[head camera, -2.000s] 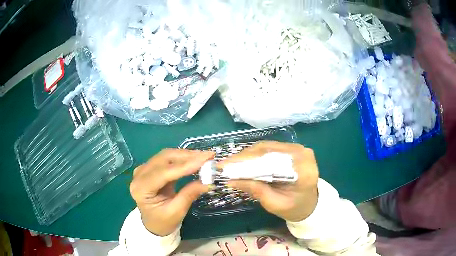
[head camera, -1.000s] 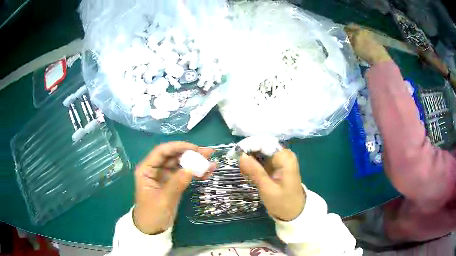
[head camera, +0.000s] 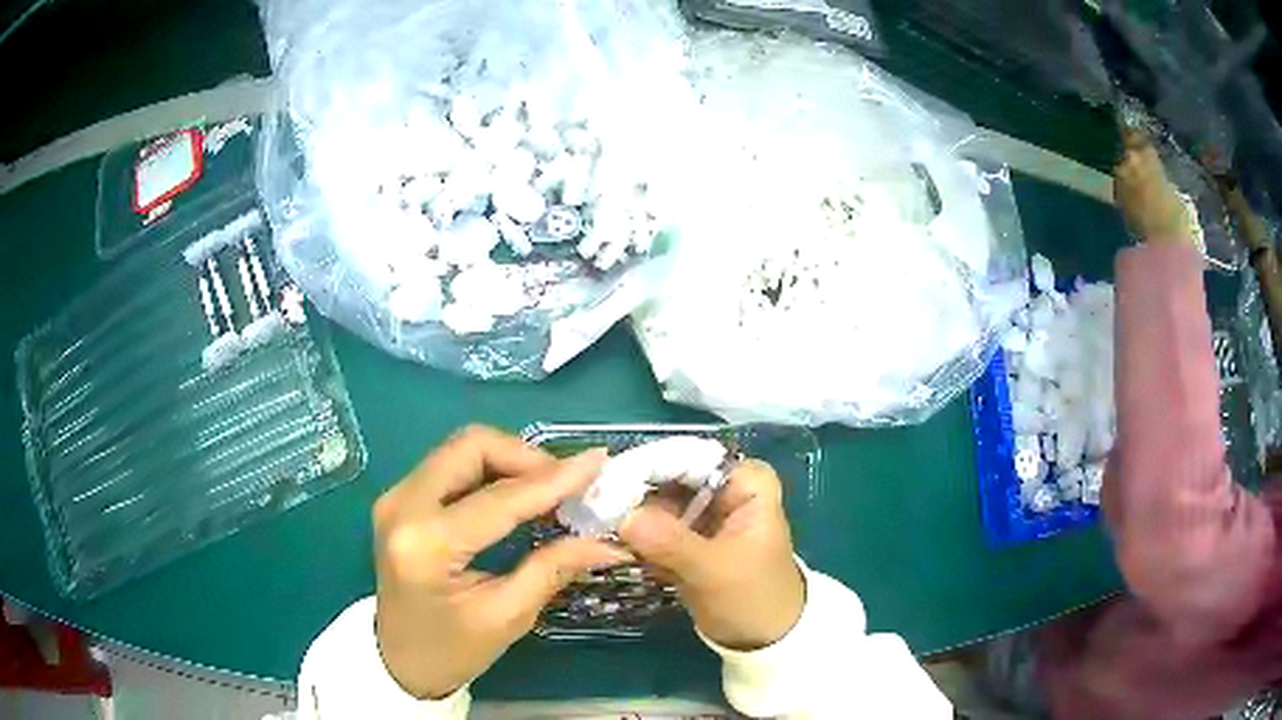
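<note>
My left hand (head camera: 471, 549) pinches a white plastic cap (head camera: 593, 515) between thumb and fingertips. My right hand (head camera: 724, 549) holds a long white piece (head camera: 672, 459) that curves over its fingers; a slim shaft end shows beside it. The cap and the long white piece meet between my hands; whether they are joined is hidden. Both hands are over the shaft tray (head camera: 607, 615), a clear box with loose metal shafts, largely covered by my hands.
Slotted tray (head camera: 183, 422) at left holds several finished assemblies (head camera: 234, 293) at its top. Label card (head camera: 169, 172) lies far left. Left parts bag (head camera: 464, 211) and right parts bag (head camera: 844, 310) stand ahead. A neighbour's pink sleeve (head camera: 1164, 408) crosses the blue bin (head camera: 995, 457) at right.
The cap in my left hand has moved right, against the white piece in my right hand. My hands have come closer together. The neighbour's arm has shifted right in the view.
</note>
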